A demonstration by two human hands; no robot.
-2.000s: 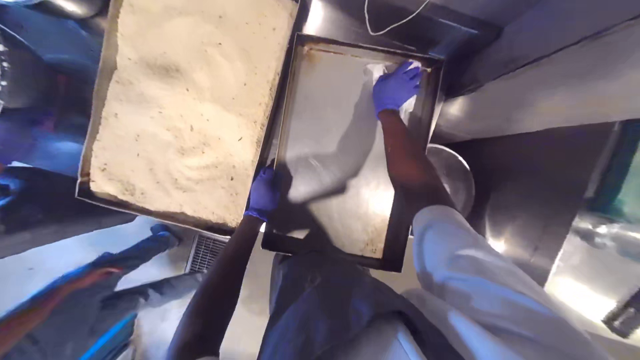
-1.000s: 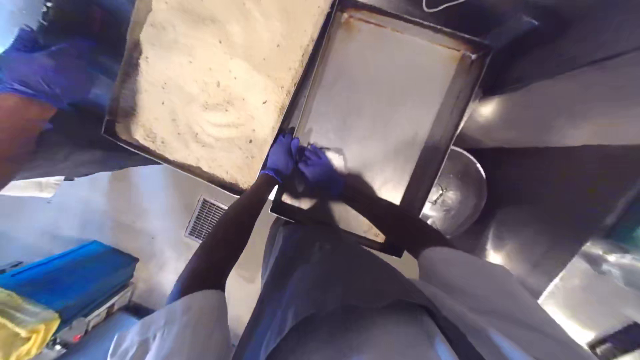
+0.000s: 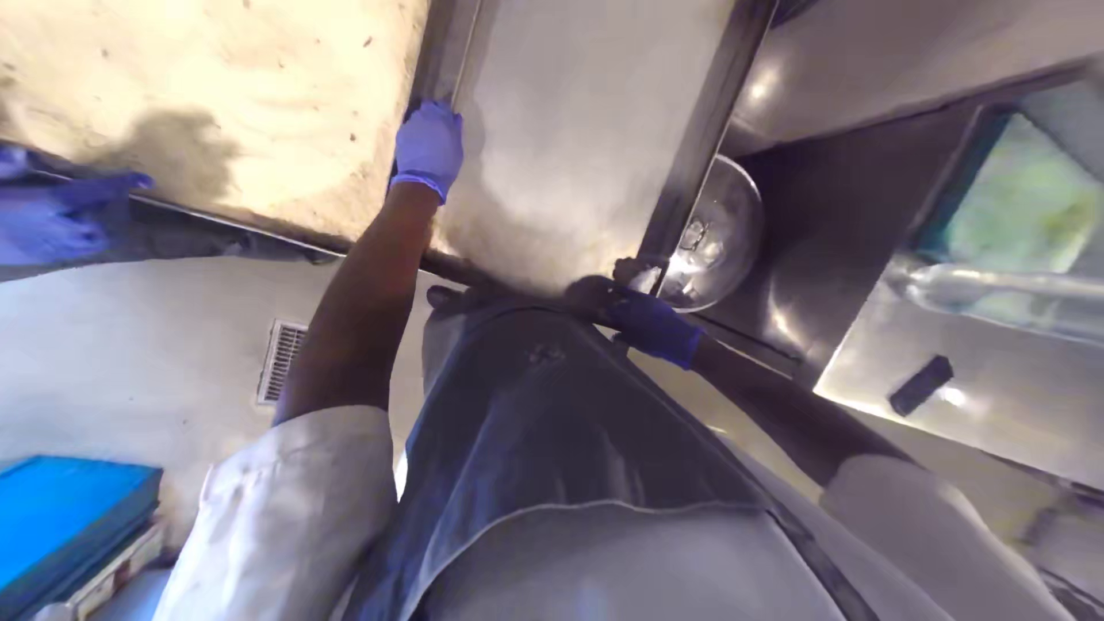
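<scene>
A large metal tray (image 3: 595, 112) with dark raised edges lies before me. My left hand (image 3: 429, 148), in a purple glove, rests on its left rim, fingers curled over the edge. My right hand (image 3: 651, 323), gloved as well, is at the near right corner of the tray, with a whitish crumpled cloth or paper (image 3: 642, 276) at its fingertips. The grip of both hands is partly hidden. To the left, a second tray (image 3: 233, 226) is filled with a pale, flat layer (image 3: 285, 95) that has small dark specks.
Another person's purple-gloved hand (image 3: 60, 216) is by the filled tray's near edge. A round metal bowl (image 3: 724, 233) sits right of my tray. Beyond it are a metal surface (image 3: 1018, 431) and a small dark block (image 3: 921, 385). A blue box (image 3: 69, 509) stands lower left.
My right hand has moved from the tray's far right part to beside my left hand, then to the near right corner. The view has shifted closer to the near edge.
</scene>
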